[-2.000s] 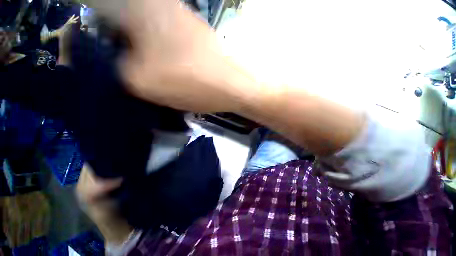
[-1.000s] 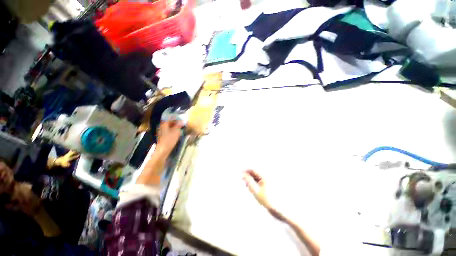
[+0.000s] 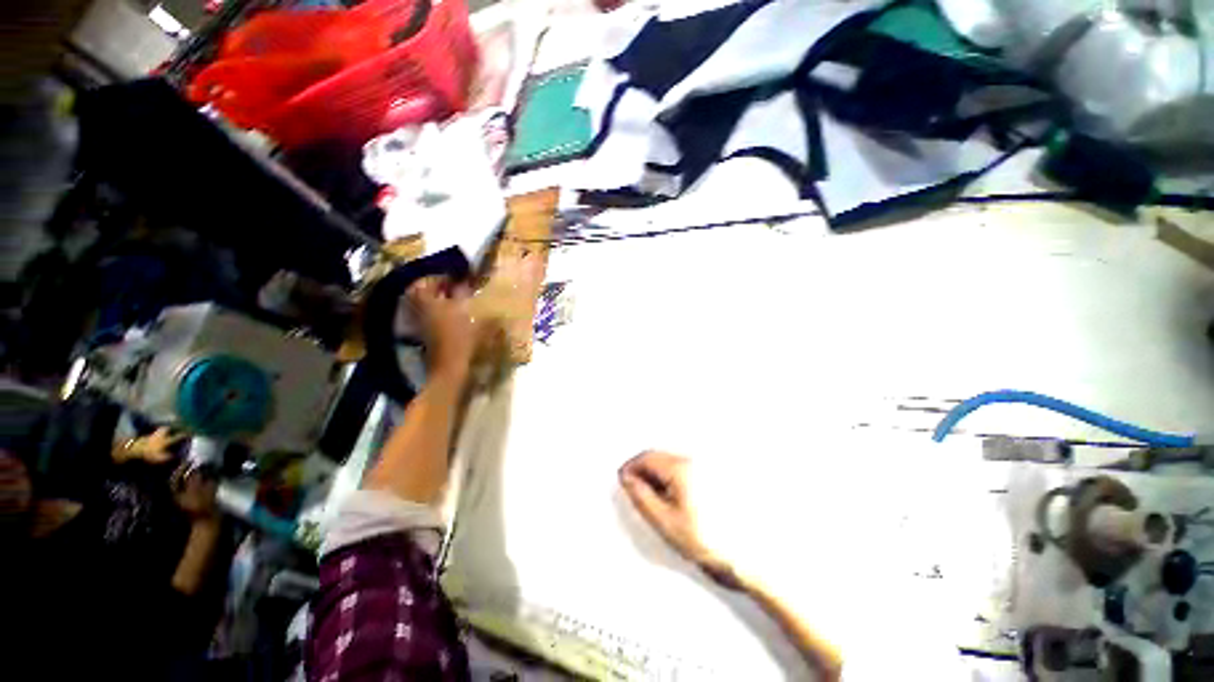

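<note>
A dark curved strip [image 3: 382, 313] lies at the table's left edge, beside a brown cardboard piece [image 3: 517, 273]. My left hand [image 3: 446, 327] reaches over there with its fingertips at the strip. The fingers are blurred, and I cannot tell whether they grip it. My right hand [image 3: 656, 490] is over the white table [image 3: 746, 320], fingers curled in, with nothing visible in it. The sewing machine head [image 3: 1112, 533] with its knobs is at the lower right, cut off by the picture's edge.
Navy and white fabric pieces [image 3: 852, 147] lie across the back, beside a green piece [image 3: 553, 117]. Red material [image 3: 333, 67] is at the upper left, with white cloth [image 3: 439, 173] near it. A blue tube [image 3: 1038, 397] is at the right. Another person's teal-wheeled machine [image 3: 224, 396] is left.
The view has swung from the lap and dark fabric to the table. Since one second ago, my right hand's fingers have curled in. My left hand stays by the strip.
</note>
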